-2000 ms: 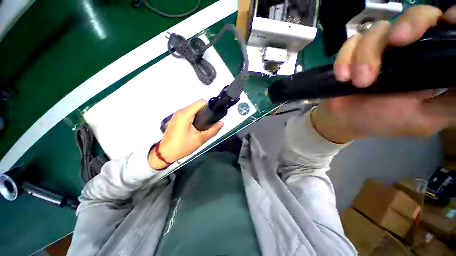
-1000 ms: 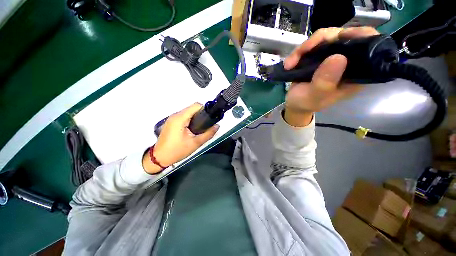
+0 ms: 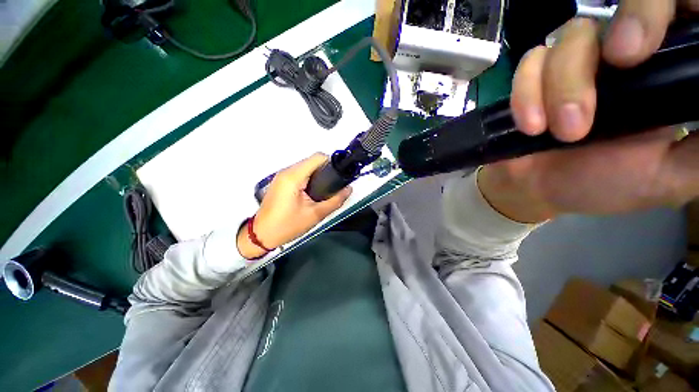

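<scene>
My left hand point(image 3: 295, 200) is closed around the dark handle of a hair dryer point(image 3: 329, 181) over the white board point(image 3: 222, 153). The ribbed cord guard point(image 3: 379, 132) points up and right, and its cord runs to a tied bundle point(image 3: 306, 88) on the board. My right hand point(image 3: 567, 130) holds the long black electric screwdriver point(image 3: 460, 142), cut off by the right edge. Its thin bit points left at the handle end beside the cord guard; I cannot tell if it touches. No screw can be made out.
A white screw feeder point(image 3: 447, 47) stands at the back, right of the board. Another dryer point(image 3: 73, 289) lies at the left on the green bench, with a cord bundle point(image 3: 140, 230) beside the board. More cord lies at the top left. Cardboard boxes point(image 3: 594, 325) are on the floor at right.
My right hand has brought the screwdriver from the screw feeder's front down to the handle end, and it is nearer the camera. My left hand still holds the dryer in much the same pose.
</scene>
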